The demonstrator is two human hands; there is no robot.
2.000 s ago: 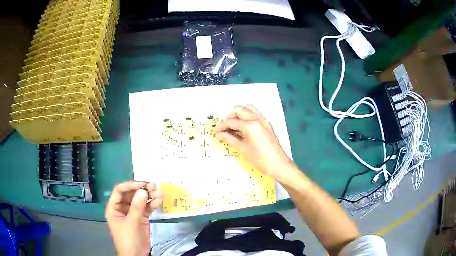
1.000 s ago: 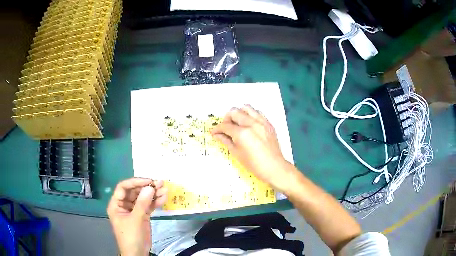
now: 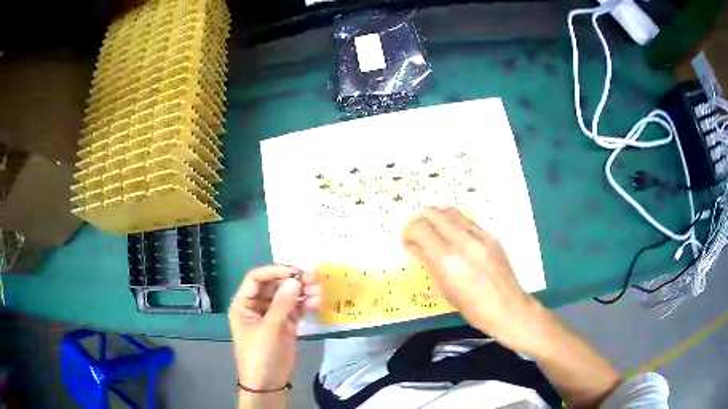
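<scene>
A yellow circuit board panel [image 3: 363, 297] lies on a white sheet [image 3: 291, 180], its upper part washed out by glare. Small black components [image 3: 390, 166] sit in rows on the panel's upper half. My left hand [image 3: 275, 307] is at the panel's lower left corner, with small dark pieces pinched between thumb and fingers. My right hand [image 3: 463, 260] is over the middle right of the panel, palm down with fingers bent; its fingertips hide the spot beneath, and whether it holds a piece cannot be seen.
A shiny dark bag [image 3: 383, 64] lies behind the sheet. Stacked yellow panels [image 3: 152, 120] stand at left above a black slotted rack [image 3: 169, 268]. A white cable [image 3: 579, 96], a black plug [image 3: 641, 180] and a black hub [image 3: 688, 132] are at right. A blue stool [image 3: 112, 369] stands below left.
The view has shifted, so the bench items appear further right. My right hand has moved down the panel from its upper rows, uncovering more black components. My left hand keeps its pinch.
</scene>
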